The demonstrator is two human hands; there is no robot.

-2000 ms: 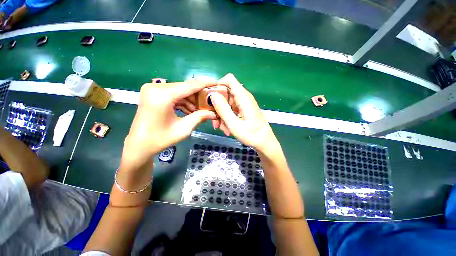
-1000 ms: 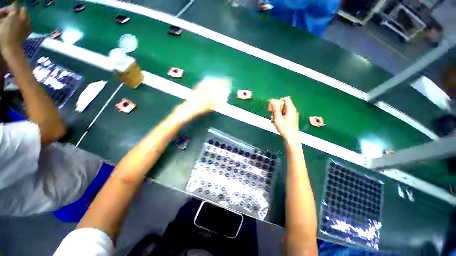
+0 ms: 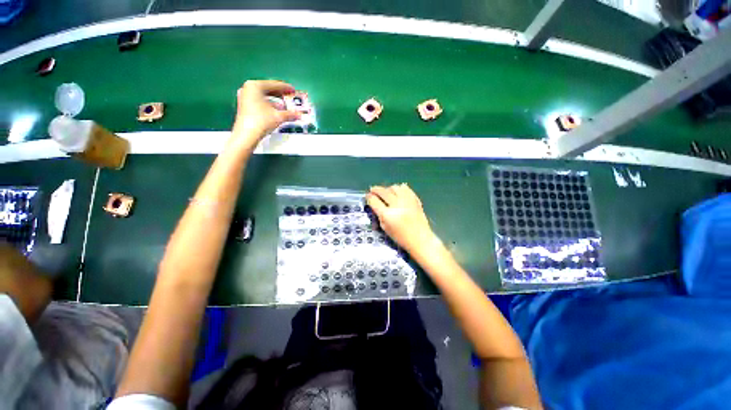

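Observation:
My left hand [image 3: 262, 110] reaches over the green belt, its thumb and fingers around a copper-coloured housing [image 3: 297, 101] with a dark centre. My right hand [image 3: 394, 210] is at the upper right part of the near clear sheet [image 3: 345, 268], fingertips bent down on its round black pieces; whether it pinches one is hidden. Some spots on this sheet are white or pale. Two more copper housings lie on the belt to the right of my left hand, one [image 3: 369, 110] and another [image 3: 430, 110].
A second sheet of black discs [image 3: 545, 212] lies right. A dark part [image 3: 244, 228] and a copper housing [image 3: 119, 205] lie left on the bench. An open bottle [image 3: 92, 142] stands at the belt's rail. A grey post [image 3: 641, 100] crosses the right. People sit at both sides.
My left hand has come to a copper housing on the belt. My right hand has moved from over the belt down to the near sheet. The view has turned.

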